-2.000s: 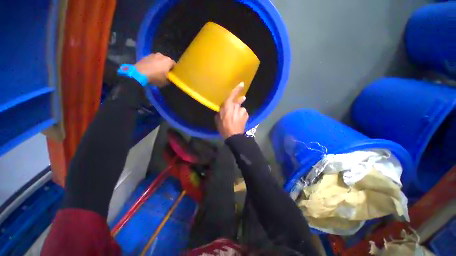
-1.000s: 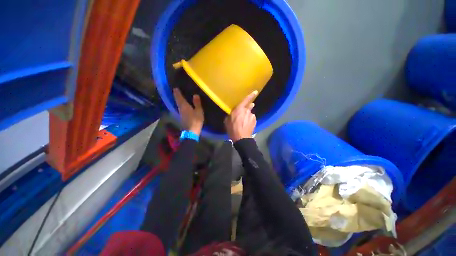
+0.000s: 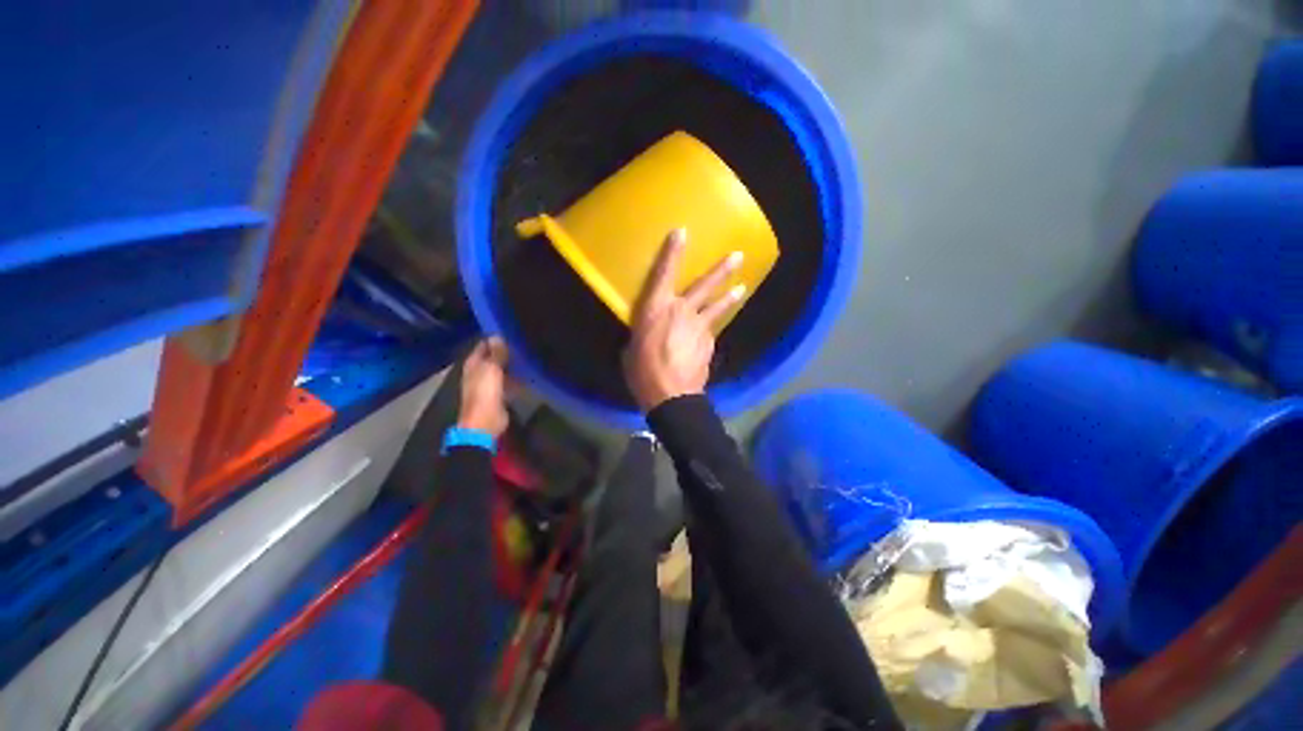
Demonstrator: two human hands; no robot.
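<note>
A yellow bucket (image 3: 672, 214) lies tilted on its side inside a round blue barrel (image 3: 846, 214). Dark granules (image 3: 572, 143) surround the bucket in the barrel. My right hand (image 3: 672, 336) rests on the lower side of the bucket near its rim, fingers spread over the yellow wall; it is not closed round it. My left hand (image 3: 485, 389), with a light blue band at the wrist, is at the barrel's lower left rim, off the bucket. Its fingertips are close to the rim; whether they grip it cannot be told.
A blue barrel (image 3: 857, 457) with tan and white sacks (image 3: 972, 614) in its mouth lies at lower right. More blue barrels (image 3: 1093, 429) lie beyond it on the grey floor (image 3: 972, 172). An orange rack post (image 3: 307, 229) stands at left. Red poles (image 3: 315, 614) are near my legs.
My left hand has let go of the bucket rim and moved down to the barrel's edge. The bucket stays tilted in the barrel. My right hand has spread its fingers on it.
</note>
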